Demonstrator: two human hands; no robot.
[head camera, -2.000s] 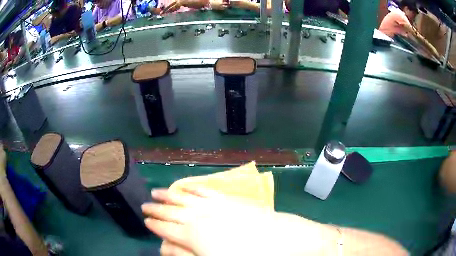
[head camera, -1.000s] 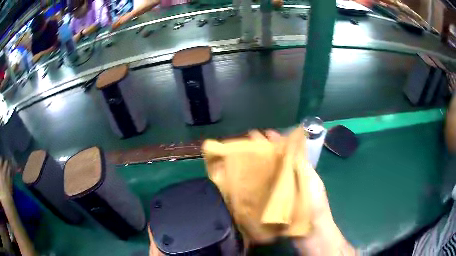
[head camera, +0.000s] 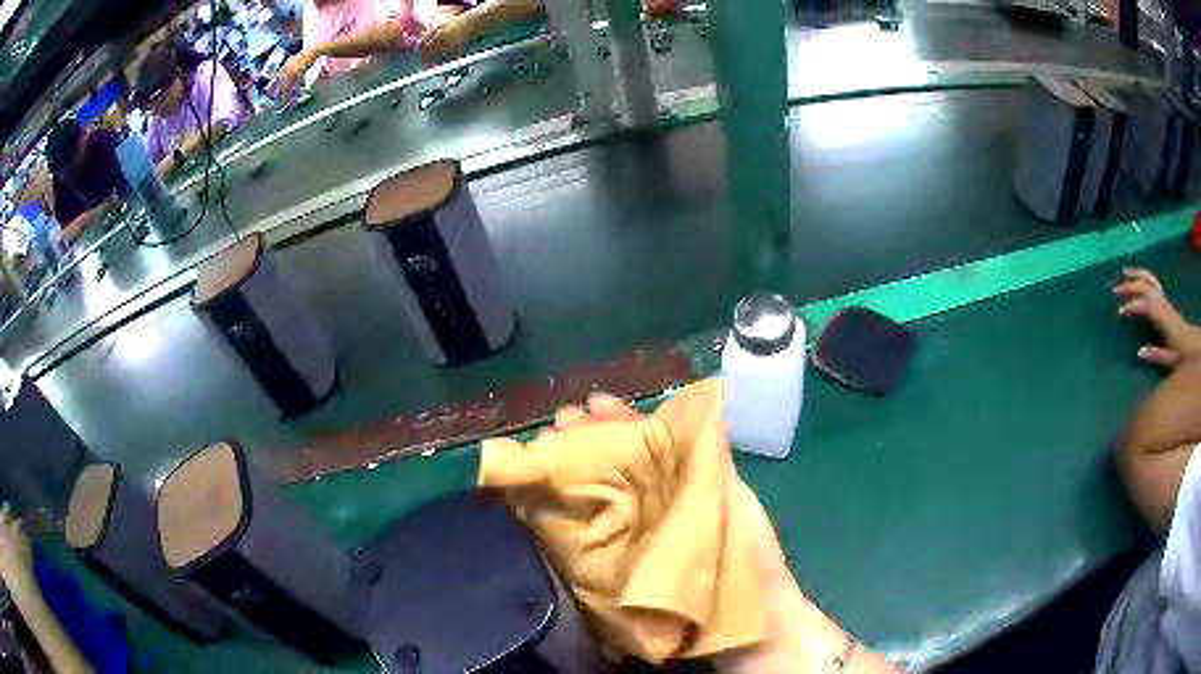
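Observation:
A speaker (head camera: 458, 586) with its black footed base facing up stands at the bottom centre. My right hand (head camera: 771, 599) holds a tan-yellow cloth (head camera: 626, 520) against the speaker's right side; the cloth hides most of the fingers. My left hand is not visible. Two speakers with wood-grain tops, one nearer (head camera: 204, 507) and one farther (head camera: 92, 507), stand to the left on the green bench. A white bottle (head camera: 764, 388) with a metal top stands beyond the cloth, with a flat black pad (head camera: 865, 350) lying beside it.
Two speakers (head camera: 441, 270) (head camera: 270, 323) stand on the dark belt (head camera: 632, 237). More speakers (head camera: 1054, 152) stand at the far right. A green post (head camera: 753, 145) rises behind the bottle. A neighbour's hand (head camera: 1152, 316) is at right, another person's arm (head camera: 40, 579) at left.
The base-up speaker came into view after the first frame, and the cloth moved to its side. Since the last frame the view has turned, and the cloth stays at the speaker's right side.

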